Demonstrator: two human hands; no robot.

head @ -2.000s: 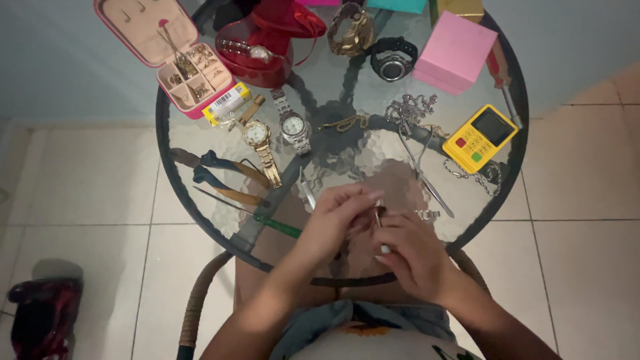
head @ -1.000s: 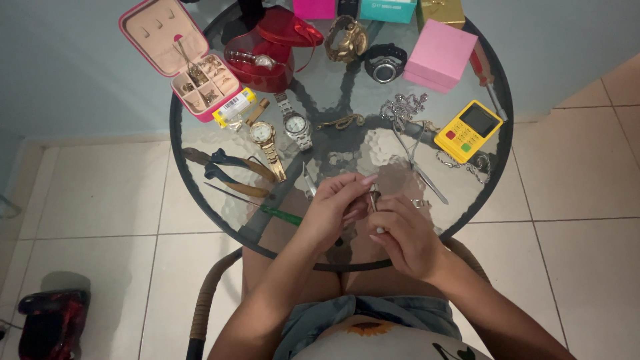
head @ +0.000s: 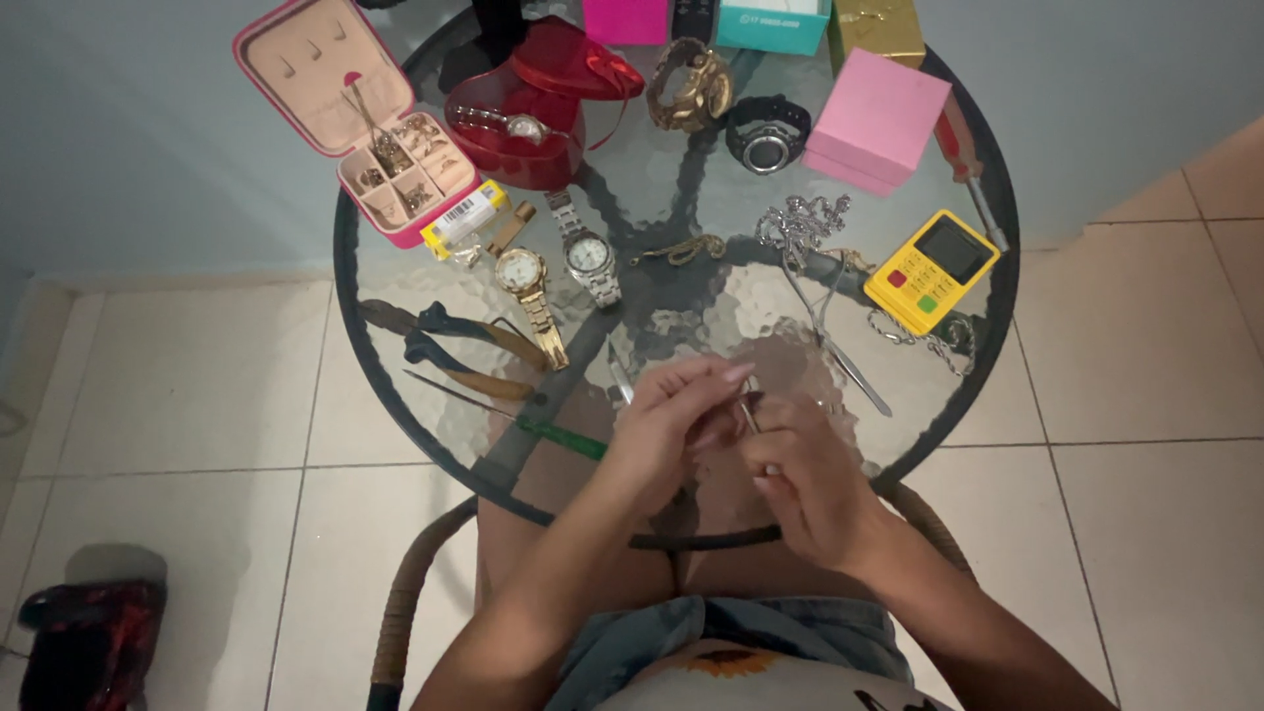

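Observation:
Over the near part of a round glass table, my left hand (head: 681, 415) pinches something too small to make out. Close beside it, my right hand (head: 805, 469) grips a thin metal tool (head: 750, 410), its kind unclear, whose end points at the left fingertips. Left of my hands lie a green-handled screwdriver (head: 558, 434) and pliers with blue and orange handles (head: 474, 346). Steel tweezers (head: 834, 341) rest to the right, below a silver chain (head: 805, 227). A gold wristwatch (head: 528, 296) and a silver wristwatch (head: 590, 252) lie beyond the left hand, with a gold chain (head: 681, 250) to their right.
An open pink jewelry box (head: 410, 242), a red heart-shaped box (head: 553, 163) holding a watch, and a pink box (head: 879, 118) stand farther back. A black watch (head: 768, 148), yellow card reader (head: 933, 272) and red-handled screwdriver (head: 958, 148) are also on the table (head: 1005, 286).
The hands stay close together over the near part of the table, with only small finger movements. The view has shifted slightly.

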